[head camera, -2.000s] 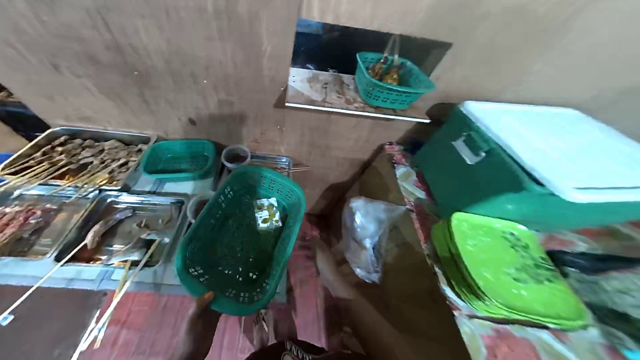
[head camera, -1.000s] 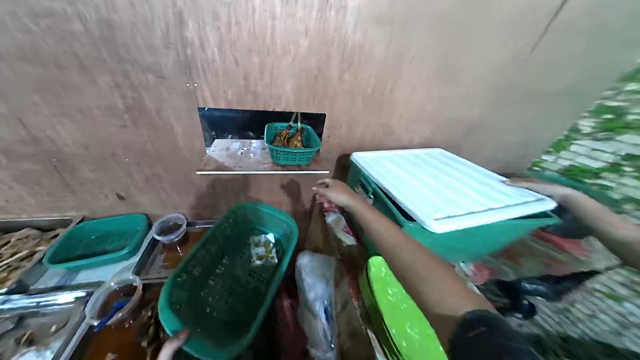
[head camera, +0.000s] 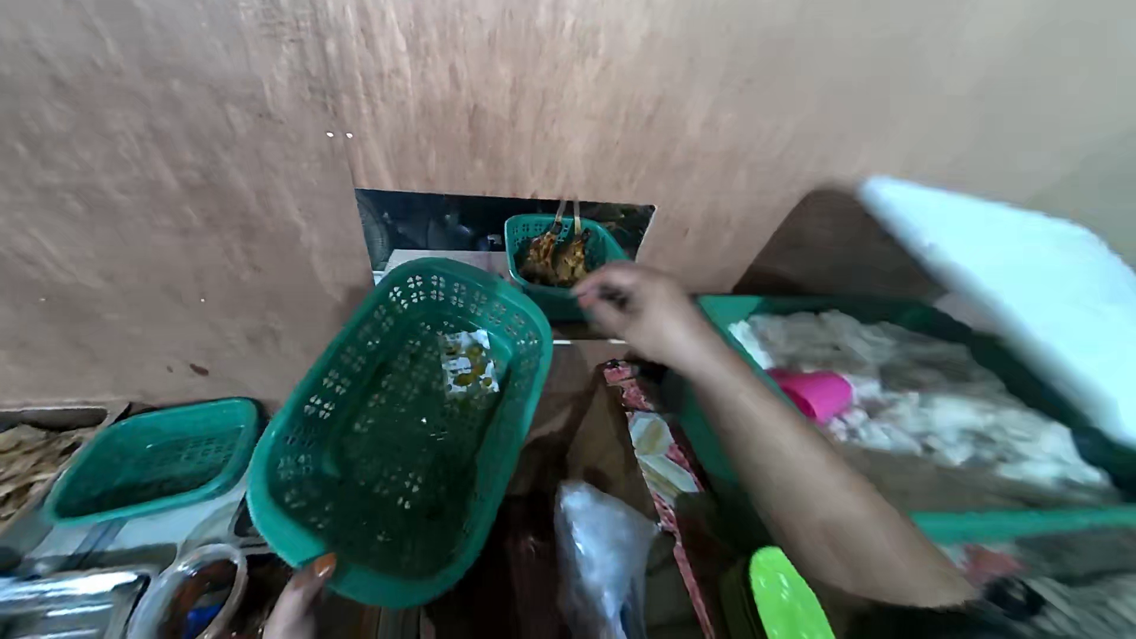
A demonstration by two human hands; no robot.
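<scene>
My left hand [head camera: 303, 596] grips the near rim of a large green plastic basket [head camera: 399, 444], tilted, with a small printed packet [head camera: 469, 362] inside. My right hand [head camera: 635, 306], blurred, reaches to the near right side of a small green basket [head camera: 608, 248] that holds browned skewered food [head camera: 557, 257] in the wall opening. Whether it touches that basket or holds anything cannot be told. Right of my forearm, a green cooler box [head camera: 723, 306] stands uncovered, with a pink cup [head camera: 815, 394] and whitish plastic bags [head camera: 958, 435] inside. Its white lid [head camera: 1003, 284] is raised and blurred.
A plywood wall [head camera: 222, 222] rises ahead. At left are an empty green basket [head camera: 160, 457], a metal tray [head camera: 71, 599] and a round plastic tub [head camera: 191, 590]. A clear plastic bag [head camera: 603, 550] and bright green plates [head camera: 785, 595] lie at the bottom.
The cooler's lid, lying on it before, is now raised. My right hand has moved to the small basket in the wall opening. The large basket, still in my left hand, now overlaps that opening.
</scene>
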